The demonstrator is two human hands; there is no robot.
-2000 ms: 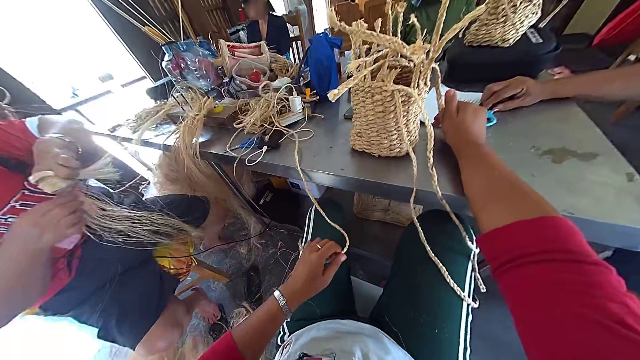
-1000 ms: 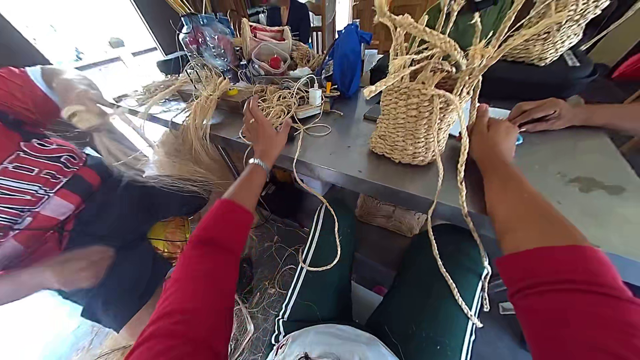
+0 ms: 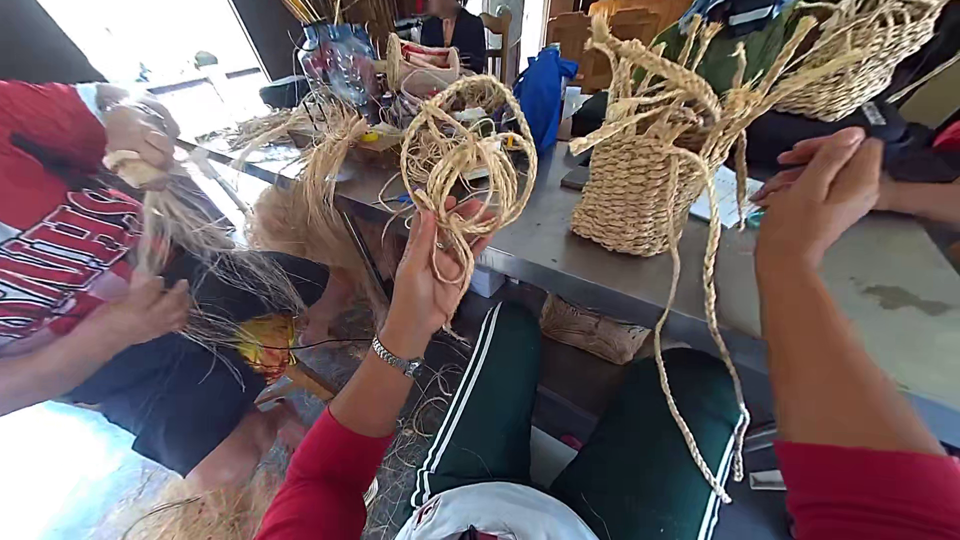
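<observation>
My left hand [image 3: 439,274] holds up a coiled bundle of braided fibre cord [image 3: 469,161], its loops standing above the fingers. Right of it, a woven fibre basket [image 3: 634,191] stands on the metal table, with thick loose strands rising from its rim. Two braided cords [image 3: 711,292] hang from the basket over the table edge onto my lap. My right hand [image 3: 821,199] is raised over the table to the right of the basket, with fingers extended and no object visible in it. Part of another person's hand shows behind it.
A person at the left works a bundle of loose fibres [image 3: 161,225]. Fibre strands [image 3: 326,157] hang over the table edge [image 3: 600,285]. Behind are a blue cloth bag [image 3: 541,97], a plastic-wrapped container [image 3: 341,64] and a second woven basket [image 3: 862,60].
My left hand has lifted the cord bundle from the table, where it reached a second ago. My right hand has moved up and away from the basket's side.
</observation>
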